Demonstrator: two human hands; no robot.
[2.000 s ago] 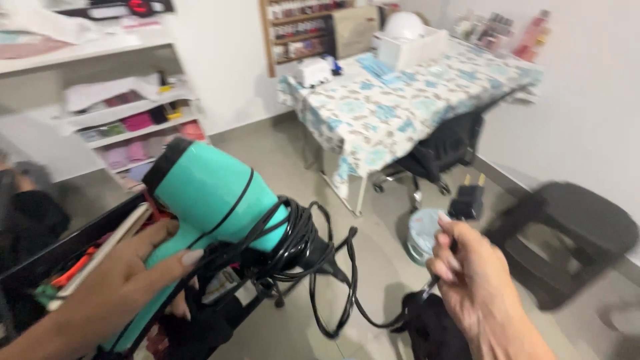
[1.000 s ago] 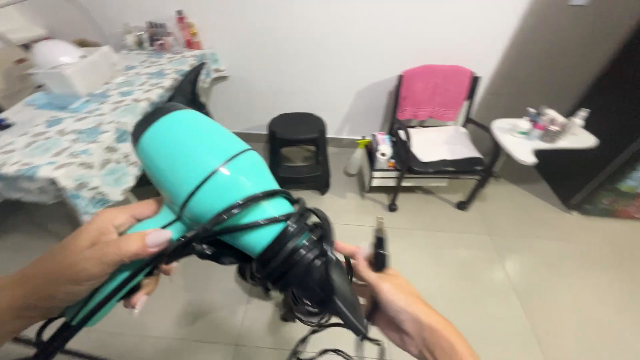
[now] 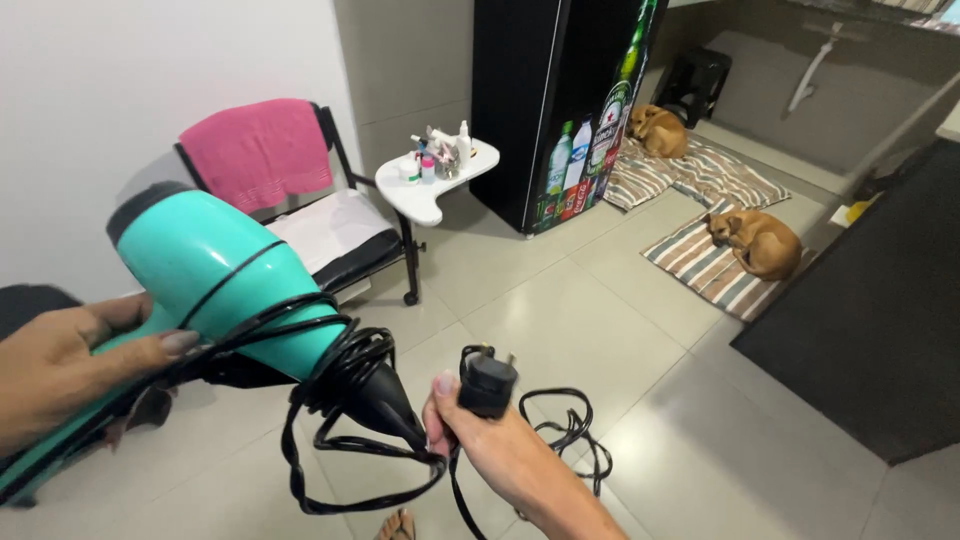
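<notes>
A turquoise hair dryer (image 3: 225, 262) with a black nozzle fills the left side of the view, its black cord (image 3: 356, 360) wound around the nozzle end. Around its handle, at the lower left, closes my left hand (image 3: 90, 360). My right hand (image 3: 480, 442), just beyond the nozzle tip, grips the cord close to its black two-pin plug (image 3: 487, 384), whose pins point up. Loose loops of cord hang below both hands and to the right of my right wrist.
A wheeled chair (image 3: 352, 255) with a pink towel (image 3: 259, 150) and a white side tray (image 3: 427, 202) with bottles stands ahead. Beyond is a black refrigerator (image 3: 510, 112). Two brown dogs (image 3: 765, 244) lie on striped mats (image 3: 690, 262). A dark counter panel (image 3: 862, 322) is at right.
The view has swung far to the right, from the cloth-covered table toward the refrigerator and dogs. The dryer stays in my left hand; the plug is now upright at my right hand.
</notes>
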